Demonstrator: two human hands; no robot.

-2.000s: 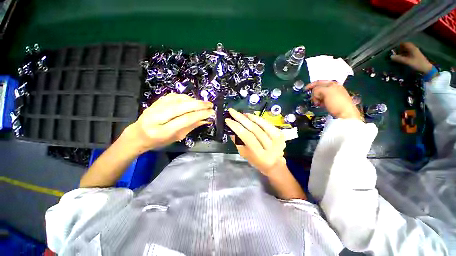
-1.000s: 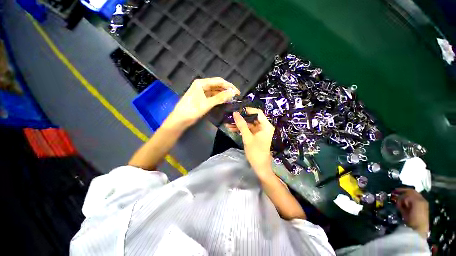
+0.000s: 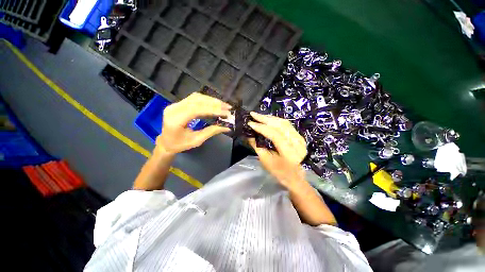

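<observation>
A short black strap piece with a bright metal fitting (image 3: pixel 241 121) is held between my two hands, in front of my chest at the bench edge. My left hand (image 3: pixel 183 123) grips its metal end with thumb and fingertips. My right hand (image 3: pixel 279 141) holds the black part from the other side. The fingers hide part of the piece, and no round face can be made out on it. A large tangled heap of black straps with shiny metal loops (image 3: pixel 335 114) lies just right of my hands.
A black compartment tray (image 3: pixel 197 45) lies beyond my hands. A blue bin (image 3: pixel 154 118) sits below the bench edge; another (image 3: pixel 88 16) is at upper left. At right are a clear bottle (image 3: pixel 427 136), white wipes (image 3: pixel 451 160), a yellow piece (image 3: pixel 384 180), round parts and a blurred neighbour's sleeve.
Compared with one second ago, both hands have closed in around the piece and the left hand has turned. The neighbour's hand at right has drawn back. The view has shifted slightly.
</observation>
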